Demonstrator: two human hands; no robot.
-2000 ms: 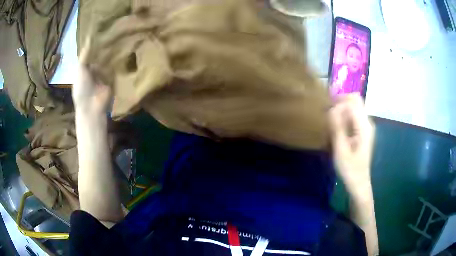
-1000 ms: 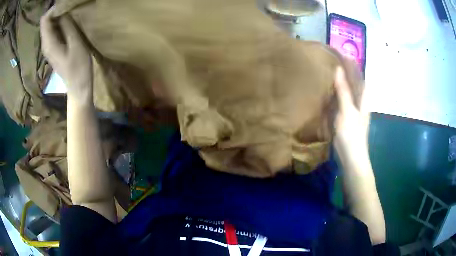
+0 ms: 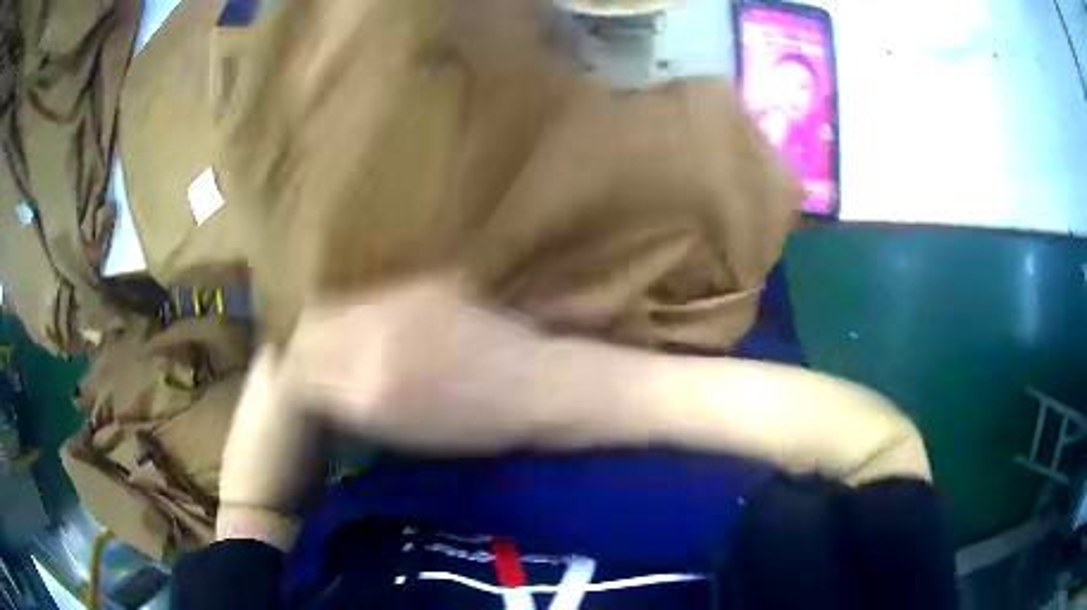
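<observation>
A large brown jacket [image 3: 596, 179] lies bunched over the table's front edge and my lap, its left part blurred by motion. A white paper tag [image 3: 205, 195] shows on brown cloth at the left, and part of a navy label [image 3: 238, 12] shows at the top. My right hand [image 3: 393, 358] reaches across to the left at the jacket's lower left edge, strongly blurred; its fingers cannot be made out. My left forearm comes up at the lower left, and my left hand is hidden behind the right hand and the cloth.
A smartphone [image 3: 789, 110] with a pink screen lies on the white table [image 3: 942, 131] to the right. Part of the grey machine bed [image 3: 632, 54] shows at top centre. More brown garments [image 3: 161, 405] are piled at left, near a yellow frame [image 3: 98, 572]. The floor is green.
My right hand has moved from the jacket's right side across to its left. My left hand has come down and inward, out of sight. The jacket has shifted, and the tag and navy label now show.
</observation>
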